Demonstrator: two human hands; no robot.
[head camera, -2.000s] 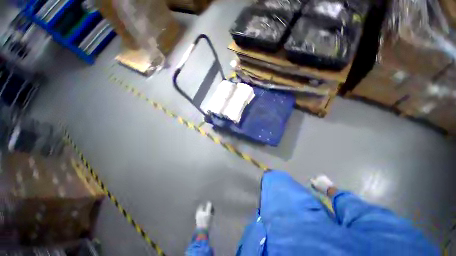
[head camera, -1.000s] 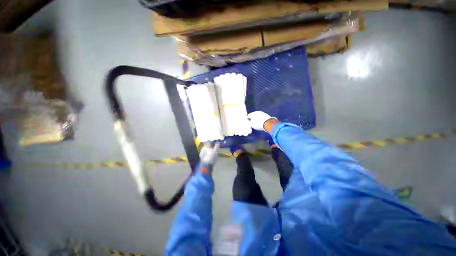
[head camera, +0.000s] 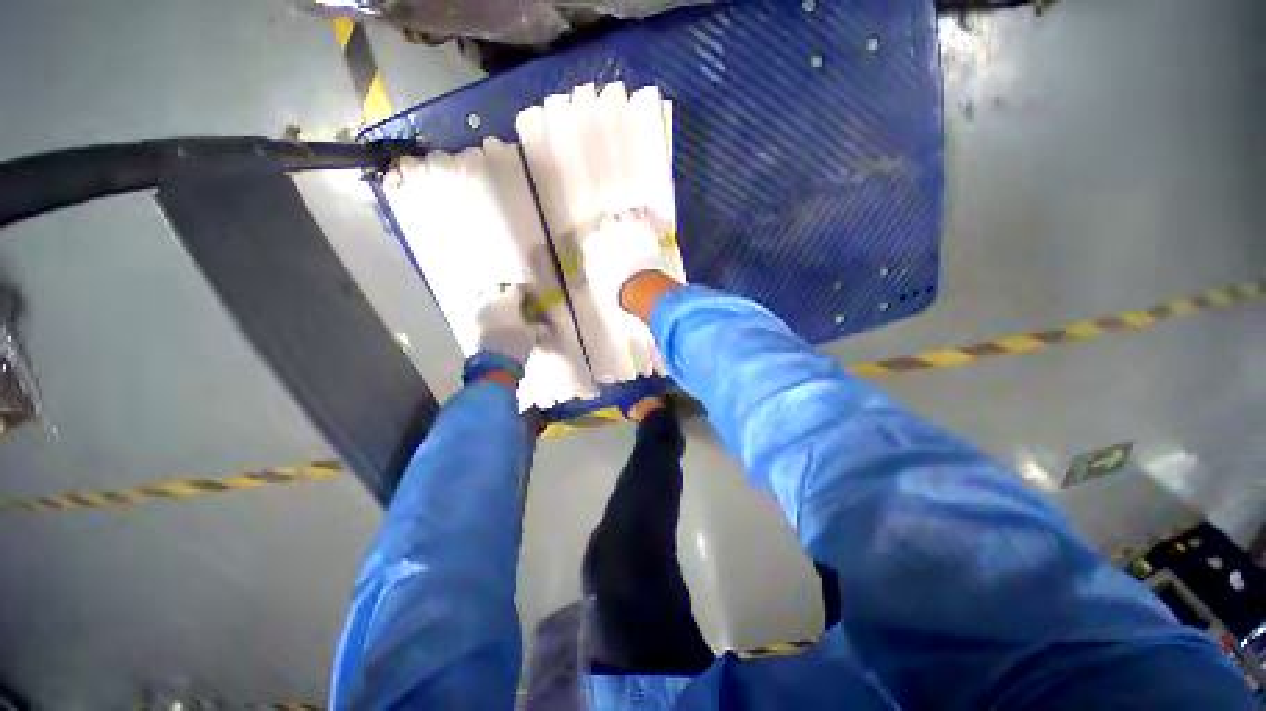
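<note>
Two wrapped white bundles lie side by side on the left part of the blue trolley deck (head camera: 805, 167). The left bundle (head camera: 451, 208) and the right bundle (head camera: 590, 139) each have ridged ends, and a thin yellow band shows across them. My left hand (head camera: 507, 327), in a white glove, is on the lower part of the left bundle. My right hand (head camera: 622, 254), also white-gloved, is on top of the right bundle near the yellow band. The fingers are blurred against the white, so whether either hand grips is unclear.
The trolley's black handle (head camera: 97, 174) and a dark flat bar (head camera: 292, 320) are at the left. Yellow-black floor tape (head camera: 1027, 345) runs across behind my arms. Plastic-wrapped material is at the top edge. A green floor sign (head camera: 1097, 464) and dark equipment (head camera: 1208, 583) are at the right.
The trolley and bundles are now much closer. My hands have moved from beside the bundles onto them. Earlier still, both hands were apart from the trolley.
</note>
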